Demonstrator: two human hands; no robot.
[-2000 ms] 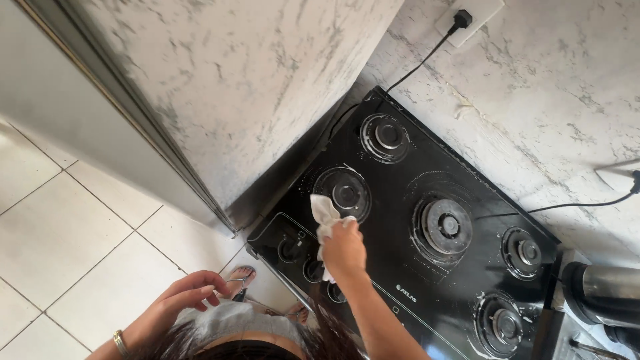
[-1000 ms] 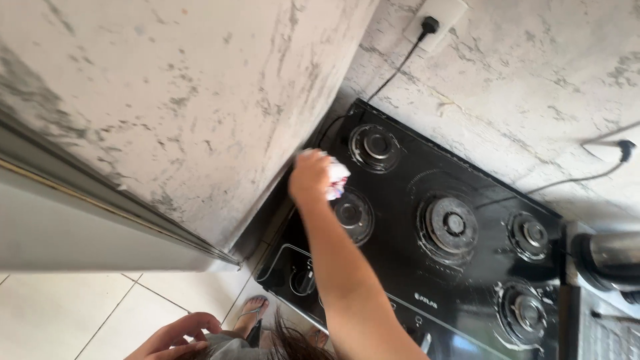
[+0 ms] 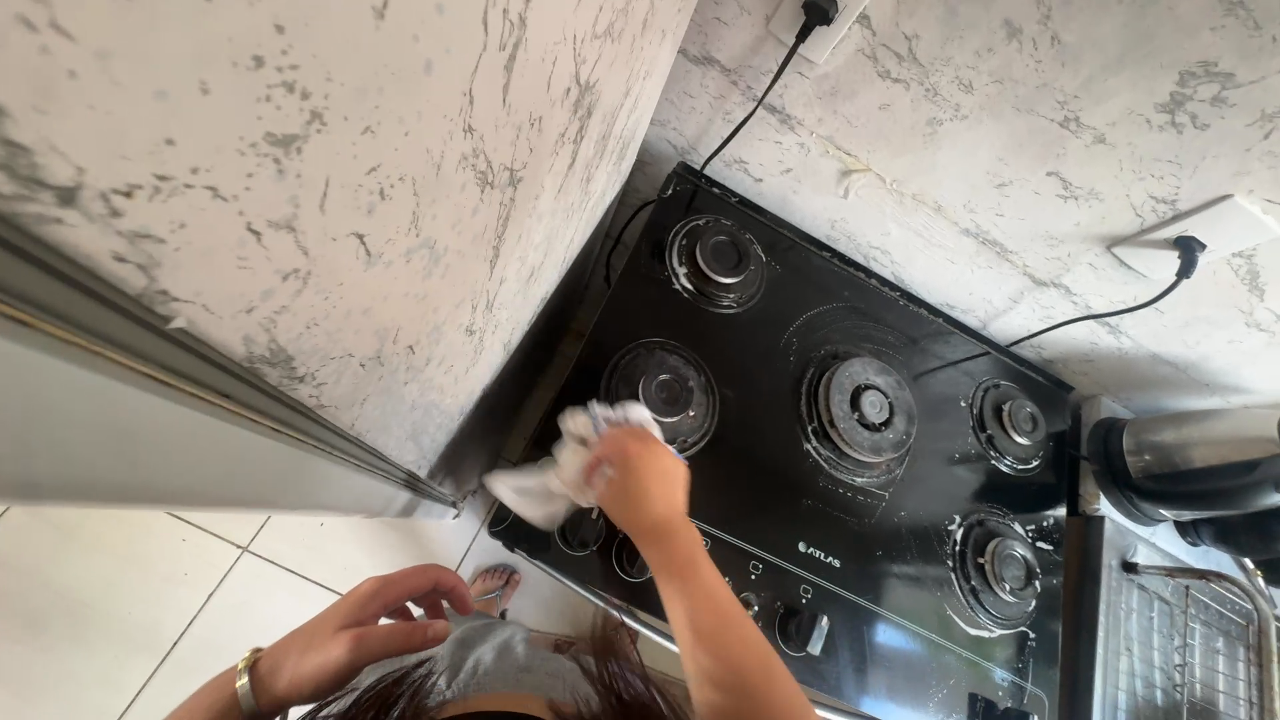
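Note:
My right hand [image 3: 640, 485] grips a crumpled white cloth [image 3: 540, 490] over the front left part of a black Atlas gas cooktop [image 3: 760, 480]. The cloth is blurred and lies between the front left burner [image 3: 665, 395] and the control knobs [image 3: 580, 530]. My left hand [image 3: 385, 630], with a gold-toned bracelet at the wrist, hangs off the cooktop's front left corner, fingers loosely curled and holding nothing. White residue rings several burners, most plainly the front right one [image 3: 1005, 570] and the back left one [image 3: 720, 260].
A marbled wall [image 3: 380, 200] rises left of the cooktop. Behind it, a black plug [image 3: 1188, 250] and its cord run from a wall outlet. At right stand a steel and black appliance [image 3: 1190, 450] and a wire dish rack [image 3: 1190, 640]. My sandalled foot [image 3: 495, 585] is on the tiled floor.
My right hand, with the cloth, has moved from the cooktop's left edge beside the wall toward the front left knobs. More of my left hand shows than one second ago.

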